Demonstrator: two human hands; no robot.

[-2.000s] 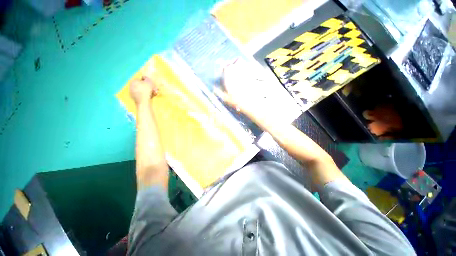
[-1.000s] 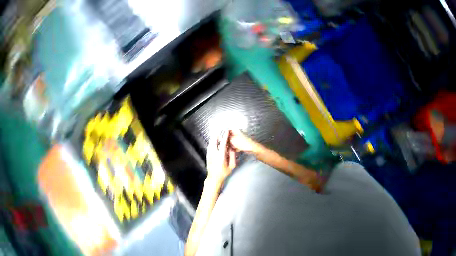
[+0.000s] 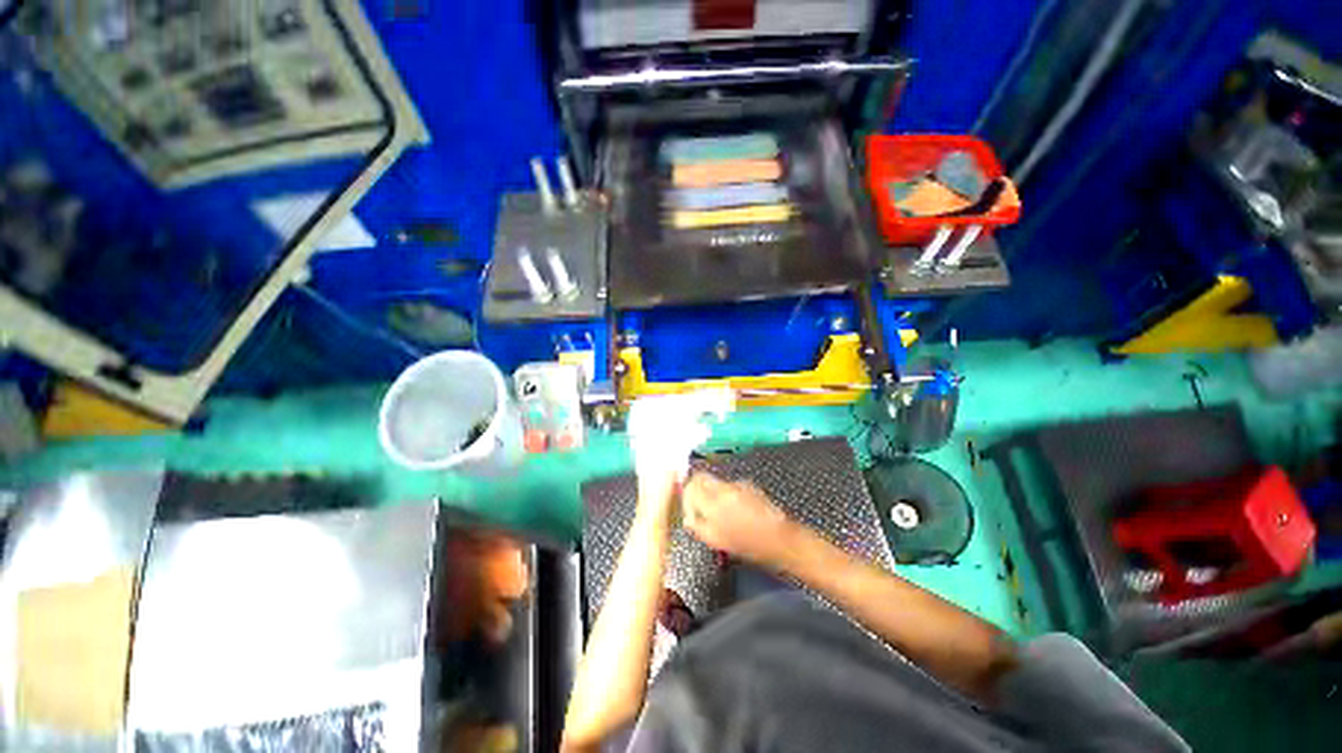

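A white work glove [image 3: 680,430] covers my left hand [image 3: 665,456]; it is overexposed, so its finger shape is unclear. My bare right hand [image 3: 733,518] is closed at the glove's wrist end, just right of my left wrist. Ahead, the dark steel mould [image 3: 648,265] is on the blue press. Teal, orange [image 3: 724,172], grey and yellow [image 3: 729,216] bands lie across its centre, one behind another. No hand touches the mould.
A red-orange basket [image 3: 890,162] with coloured pieces stands right of the mould. Metal pins stand on side plates [image 3: 508,221]. A white bucket [image 3: 405,419] is on the green floor at left. Film-covered stock [image 3: 280,603] is lower left. A red object [image 3: 1273,522] lies at right.
The view has swung from the strip stock and hazard-patterned board to the press. My hands, apart over the stock two seconds ago, are now together. The white glove now shows clearly on my left hand.
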